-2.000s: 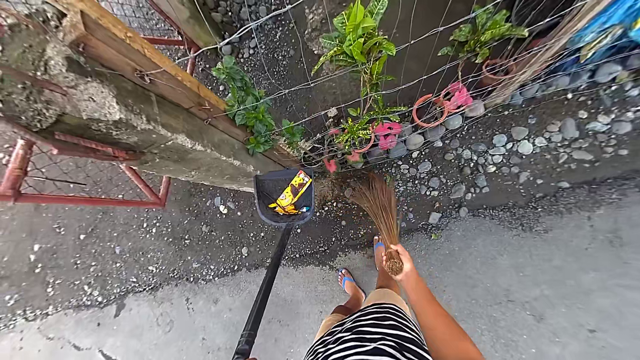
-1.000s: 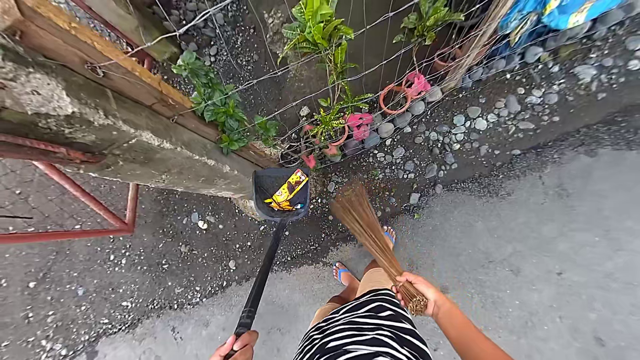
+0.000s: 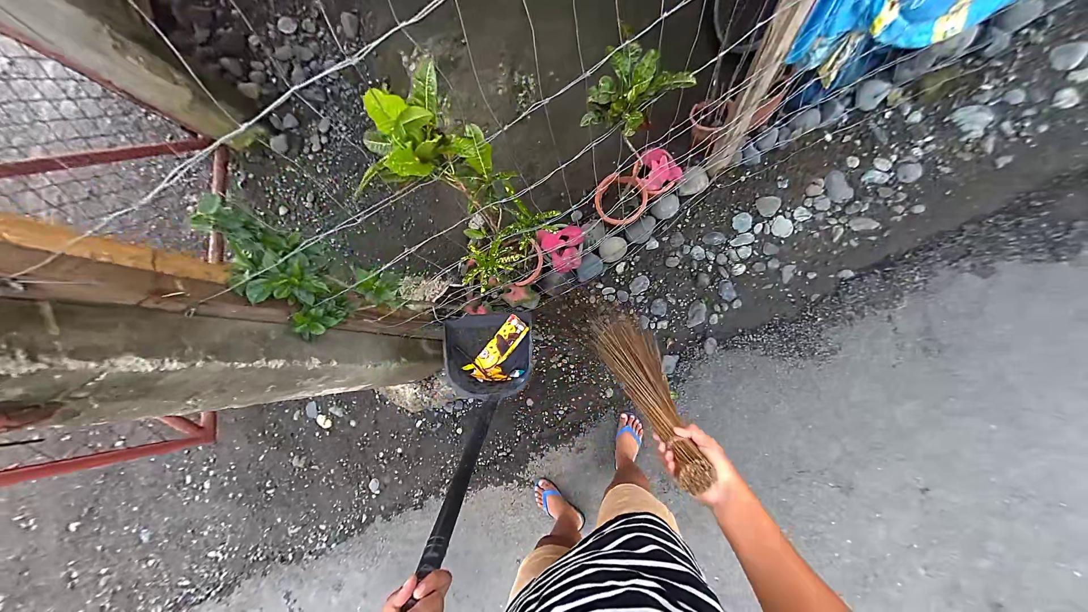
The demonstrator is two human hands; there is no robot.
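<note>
My left hand (image 3: 418,591), at the bottom edge, grips the black handle of a long-handled dustpan (image 3: 459,382). The pan lies beside the end of a concrete wall, with a yellow printed wrapper (image 3: 500,348) inside it. My right hand (image 3: 699,463) is closed around the bound end of a stick broom (image 3: 642,374) made of thin brown ribs. The broom's bristles fan out to the right of the pan, apart from it, over dark gravelly soil.
A wire fence (image 3: 544,102) runs along potted plants (image 3: 425,136), with a low concrete wall (image 3: 212,357) at left. Rounded stones (image 3: 769,206) edge the gravel. A red metal frame (image 3: 110,463) and blue plastic sheeting (image 3: 892,25) are at the sides. Grey pavement (image 3: 892,442) lies at right.
The broom has shifted away from the dustpan, opening a wider gap than two seconds ago. My left hand, out of view then, now shows on the handle.
</note>
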